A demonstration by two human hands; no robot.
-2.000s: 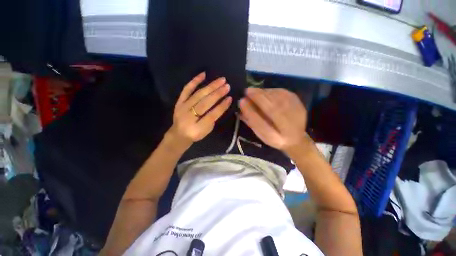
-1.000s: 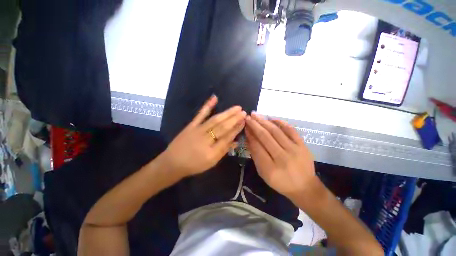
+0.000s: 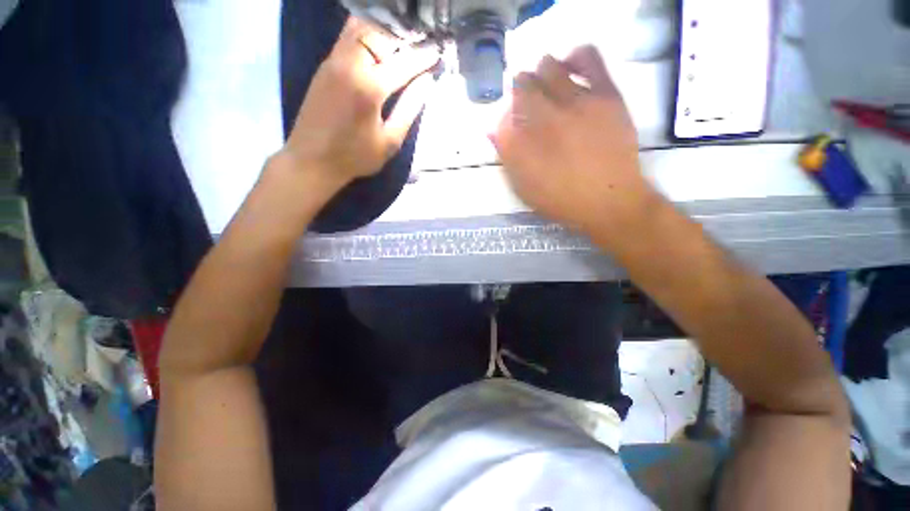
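A black garment piece point(image 3: 371, 205) lies on the white machine table, its rounded near end just behind the ruler edge. My left hand point(image 3: 364, 100) is on it, thumb and fingers closed on its right edge beside the presser foot point(image 3: 439, 30). Glare and the machine head partly hide the fingertips. My right hand point(image 3: 571, 140) is at the right of the translucent blue attachment point(image 3: 483, 62), away from the cloth. Its fingers are curled and blurred, and I cannot tell if they hold anything.
A lit smartphone point(image 3: 722, 70) lies right of the needle. A blue-and-yellow item point(image 3: 834, 172) and a red tool point(image 3: 874, 116) lie farther right. A dark cloth heap point(image 3: 105, 170) hangs over the left table edge. The grey ruler strip point(image 3: 449, 243) runs along the front.
Both hands have moved forward from the table's front edge to the needle area and separated. The black piece has moved forward, off my lap and onto the table.
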